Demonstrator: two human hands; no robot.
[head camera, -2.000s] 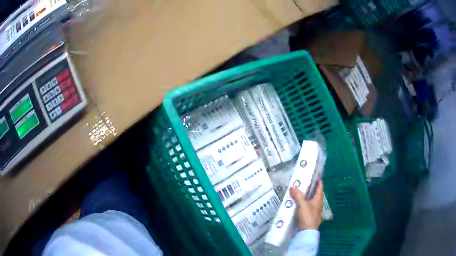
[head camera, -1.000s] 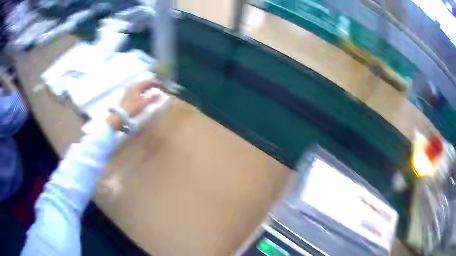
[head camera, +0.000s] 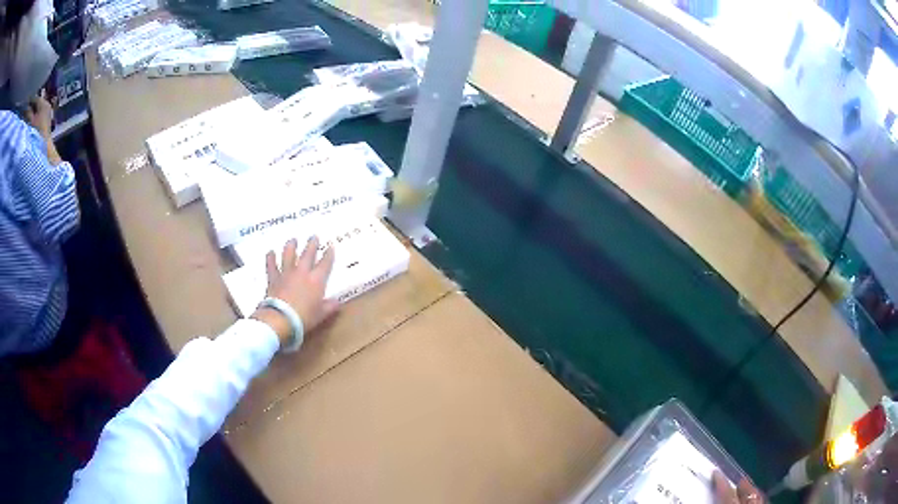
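My left hand (head camera: 300, 287), with a pale band at the wrist, lies with fingers spread on the nearest white toothbrush box (head camera: 372, 264) of a pile on the bench. It touches the box but is not closed around it. More white boxes (head camera: 295, 202) lie behind it, some stacked or askew. At the bottom right, a film-wrapped box (head camera: 679, 480) lies on the plastic-covered scale pan (head camera: 638, 455). My right hand (head camera: 734, 489) shows only as fingertips at that box's right end, cut off by the lower edge; its grip is hidden.
A green conveyor belt (head camera: 581, 251) runs beyond the cardboard-covered bench (head camera: 423, 394). A metal post (head camera: 440, 108) stands beside the boxes. A black cable (head camera: 822, 281) hangs over the belt. A lit signal lamp (head camera: 845, 448) stands right of the scale. A person in a striped sleeve (head camera: 39, 197) is at left.
The view has swung from the crate to the bench and belt. My left hand now rests on the nearest box. My right fingertips now show at the box on the scale pan.
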